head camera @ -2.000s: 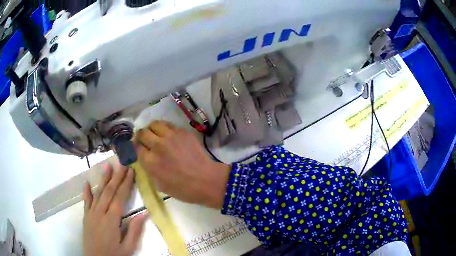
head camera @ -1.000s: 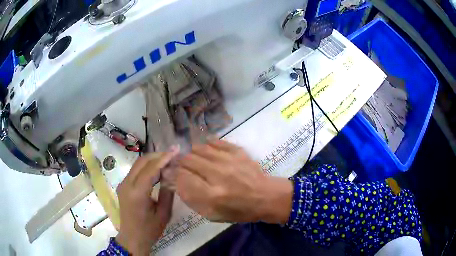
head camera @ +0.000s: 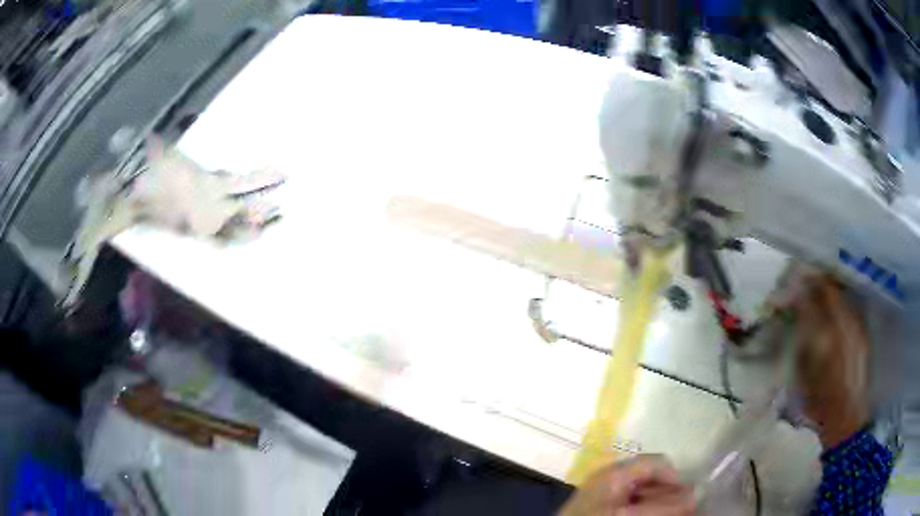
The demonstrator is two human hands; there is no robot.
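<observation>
The picture is blurred. A beige fabric strip [head camera: 504,240] lies on the white table, its right end at the sewing machine's needle area [head camera: 651,252]. A yellow tape strip [head camera: 625,363] runs from there to the front edge. My left hand [head camera: 636,489] is cut off at the bottom, fingers curled at the end of a pale strip [head camera: 741,438] with a shiny line, apparently gripping it. My right hand [head camera: 829,353] is blurred below the machine arm at the right, near the strip's upper end; its grip is unclear. Red and black snips [head camera: 724,314] lie behind the needle area.
A loose pile of beige pieces [head camera: 177,202] lies at the table's left edge. The white machine head [head camera: 646,131] stands at the right. Below the front edge at the left are a pale surface [head camera: 252,469] and a brown object [head camera: 182,418]. A black cord curves beside the needle plate.
The view has swung left, bringing in the table's left side and pile. My hands, together one second ago, are now apart, the left near the front edge and the right under the arm.
</observation>
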